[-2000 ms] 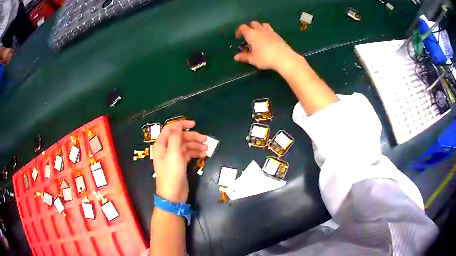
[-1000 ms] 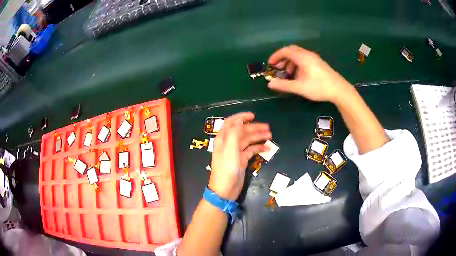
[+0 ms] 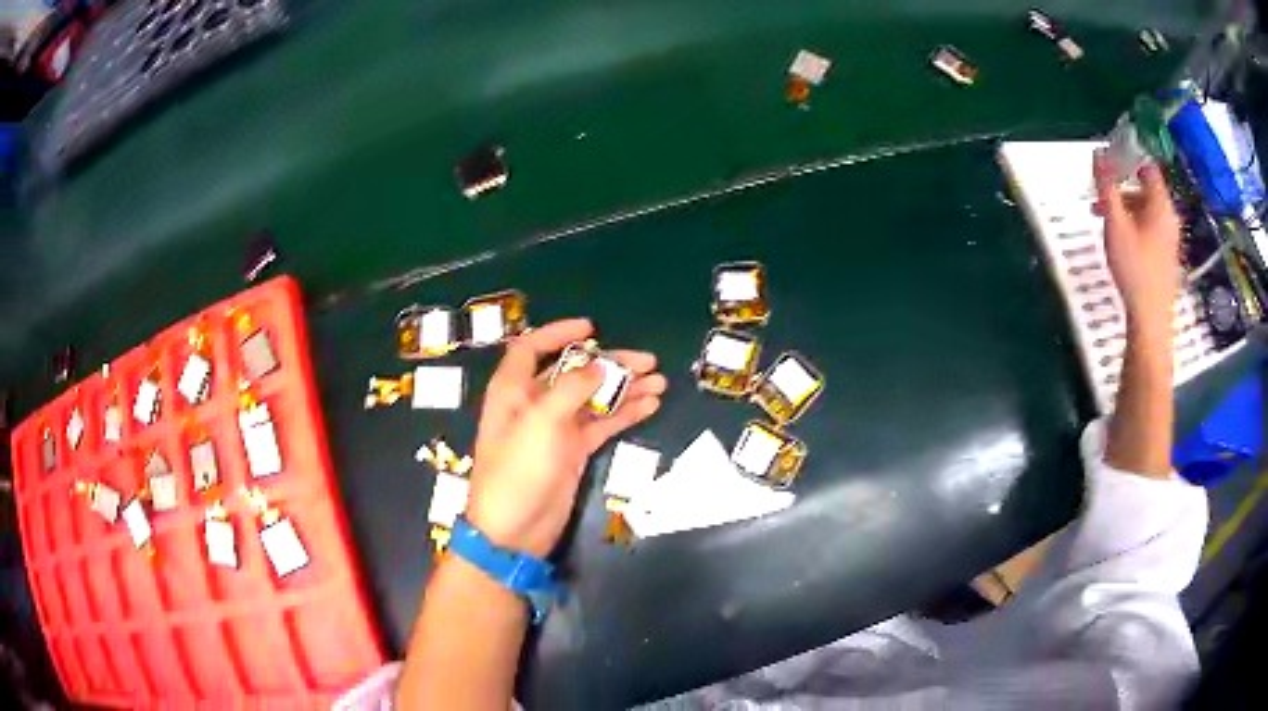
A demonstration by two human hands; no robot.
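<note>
My left hand (image 3: 535, 438), with a blue wrist strap (image 3: 504, 567), holds a watch housing (image 3: 601, 382) with a white display face between thumb and fingers. My right hand (image 3: 1143, 229) is at the upper right, its fingers around the lower end of a whitish glue syringe (image 3: 1131, 140); the exact grip is small and blurred. Several watch housings (image 3: 727, 358) with white faces lie right of my left hand. Two more (image 3: 492, 320) lie at its upper left. Display modules with orange-gold tails lie left of it (image 3: 438, 388) and right of it (image 3: 634, 470).
A red tray (image 3: 313, 521) with display modules stands at the left. A white paper piece (image 3: 706, 489) lies beside the housings. A white perforated board (image 3: 1050, 174) and blue items (image 3: 1218, 156) are at the right. Dark housings (image 3: 483, 170) lie on the green belt (image 3: 626, 125). A grey tray (image 3: 160, 77) is beyond.
My right hand has moved from the belt to the syringe at the upper right. A housing now shows in my left hand. The dark part my right hand held over the belt has left there.
</note>
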